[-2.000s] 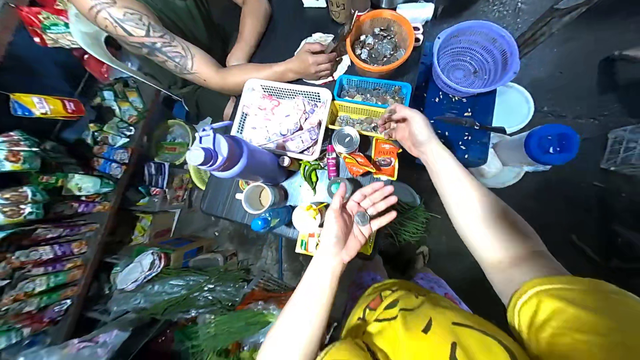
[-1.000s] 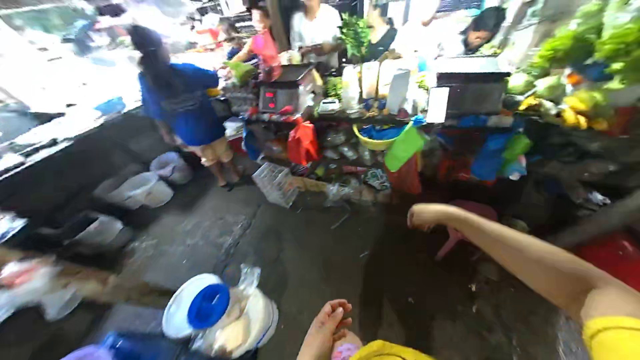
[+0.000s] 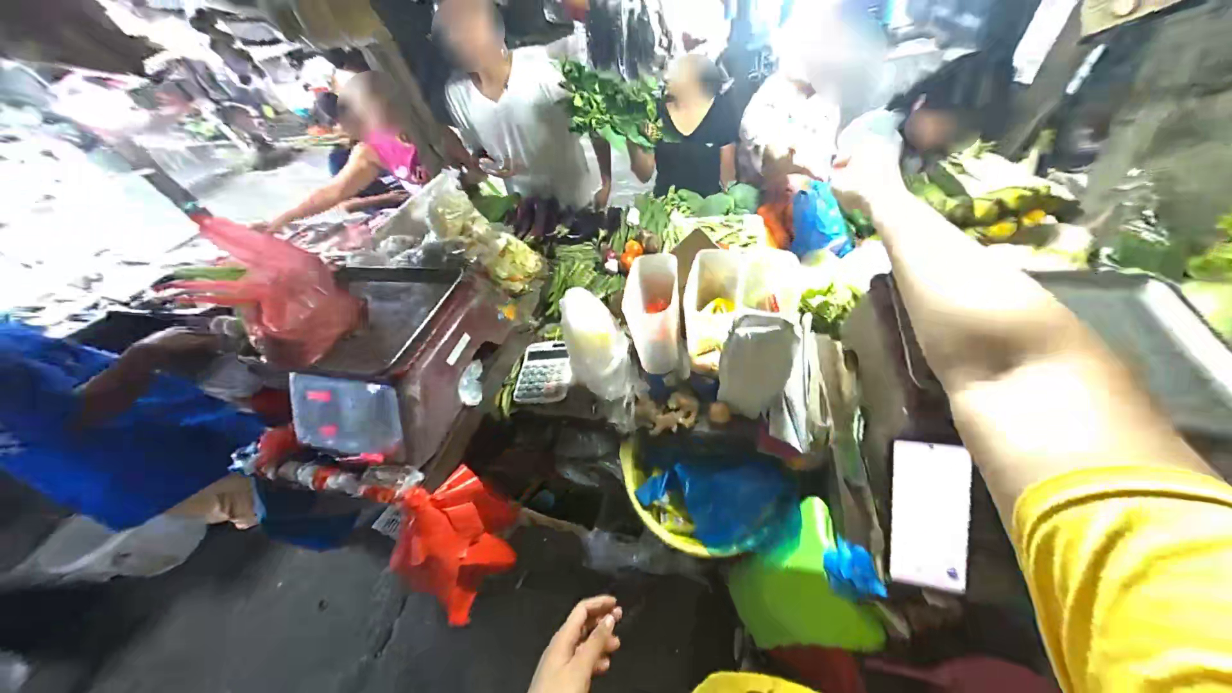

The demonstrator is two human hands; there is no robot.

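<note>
My right hand (image 3: 869, 159) reaches far forward over the vegetable stall, near a blue plastic bag (image 3: 820, 219); glare blurs its fingers and whatever they may hold. Low in the view, my left hand (image 3: 581, 643) has its fingers curled, and its palm is partly hidden. Upright white containers (image 3: 652, 313) stand in the middle of the stall beside a calculator (image 3: 544, 372). Beneath them is a yellow-rimmed basin (image 3: 630, 491) with blue plastic in it. A person across the stall holds leafy greens (image 3: 611, 106).
A digital weighing scale (image 3: 346, 416) stands on the left, next to a person in blue (image 3: 115, 423) by a pink plastic bag (image 3: 289, 289). Red (image 3: 452, 544) and green plastic bags (image 3: 804, 587) hang at the stall's front. More people stand behind the produce.
The view has swung from a table with coin baskets to the vegetable stall, now closer. Coins lay on my left palm two seconds ago. My right arm has stretched forward over the stall.
</note>
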